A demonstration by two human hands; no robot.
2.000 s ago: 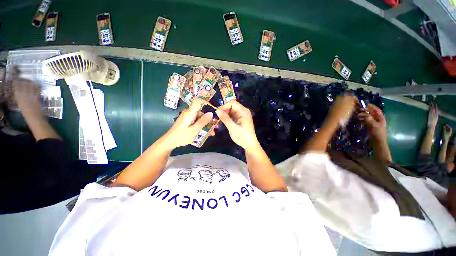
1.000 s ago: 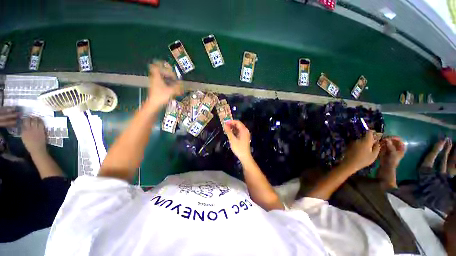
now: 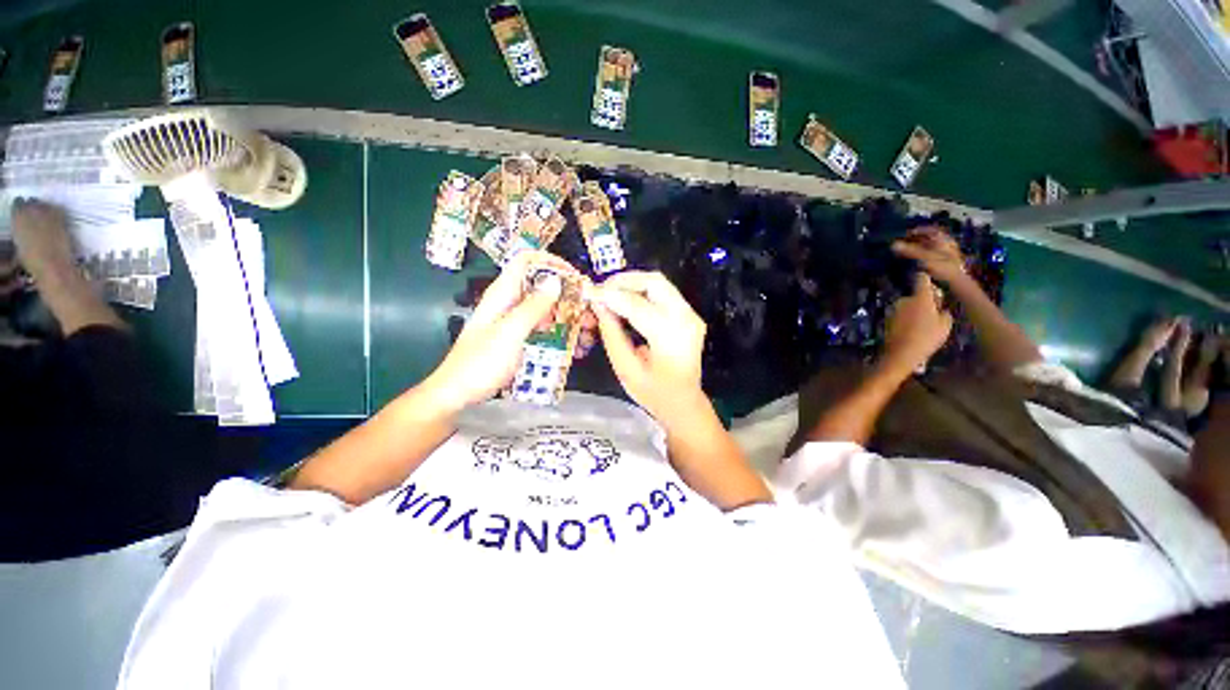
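Observation:
A phone board [image 3: 542, 361] is held upright in front of my chest, white dotted keypad end down and tan and green end up. My left hand [image 3: 496, 324] grips its upper left side. My right hand [image 3: 650, 334] has its thumb and fingertips pinched together at the board's upper right edge; whether a small part is between them cannot be told. Behind my hands lies a fanned cluster of waiting boards [image 3: 530, 202], with single boards beside it. The heap of glossy black parts [image 3: 782, 290] lies to the right.
A green belt [image 3: 310, 61] with spaced boards runs beyond a pale rail [image 3: 405, 131]. A cream fan [image 3: 176, 146] and white paper strips [image 3: 232, 317] are at left. The right neighbour's hands [image 3: 924, 317] are over the heap. A left neighbour's arm [image 3: 61, 263] is near white sheets.
My left hand has come back from the belt to my chest. A board is now held there, and my right hand has left the single board beside the cluster. The camera view has shifted.

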